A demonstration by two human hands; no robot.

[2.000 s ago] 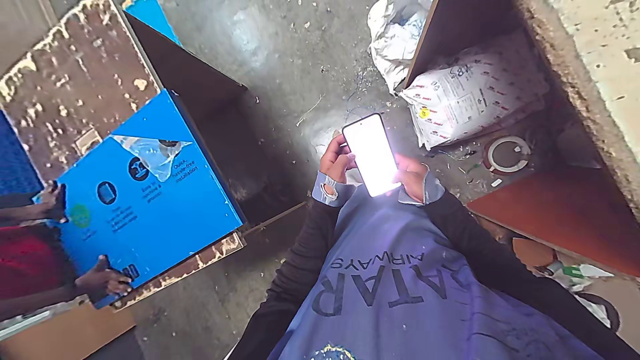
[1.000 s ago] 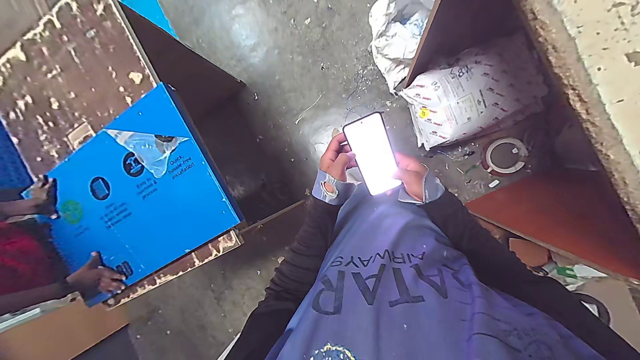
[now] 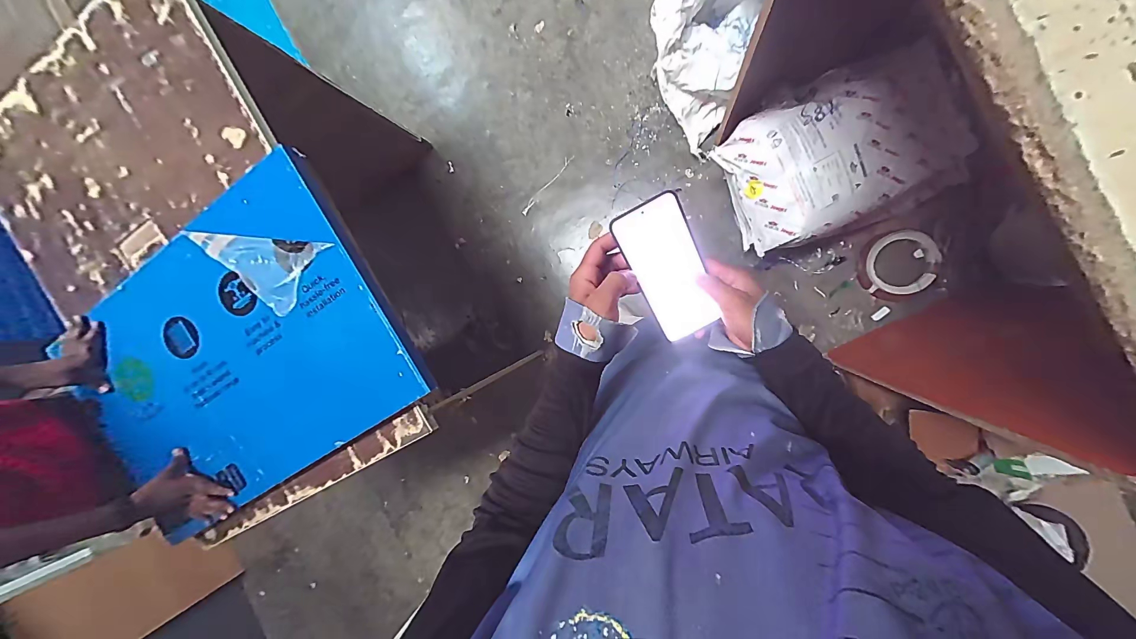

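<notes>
A smartphone (image 3: 667, 266) with a glaring white screen is held upright in front of my torso, between both hands. My left hand (image 3: 605, 282) grips its left edge, with the thumb bent toward the lower left side. On the right edge rests my right hand (image 3: 735, 300), its thumb over the lower part of the screen. The fingers behind the phone are hidden. Both wrists show grey-blue cuffs beyond dark sleeves.
At left, another person's hands (image 3: 182, 490) rest on a blue printed box (image 3: 293, 390) on a worn board table (image 3: 124, 133). Right of the concrete floor (image 3: 497, 115) lie a white printed plastic sack (image 3: 843, 160), a tape roll (image 3: 900, 264) and a reddish-brown board (image 3: 1003, 364).
At left, the other person's hands and the blue box have shifted slightly. My hands hold the phone in much the same place.
</notes>
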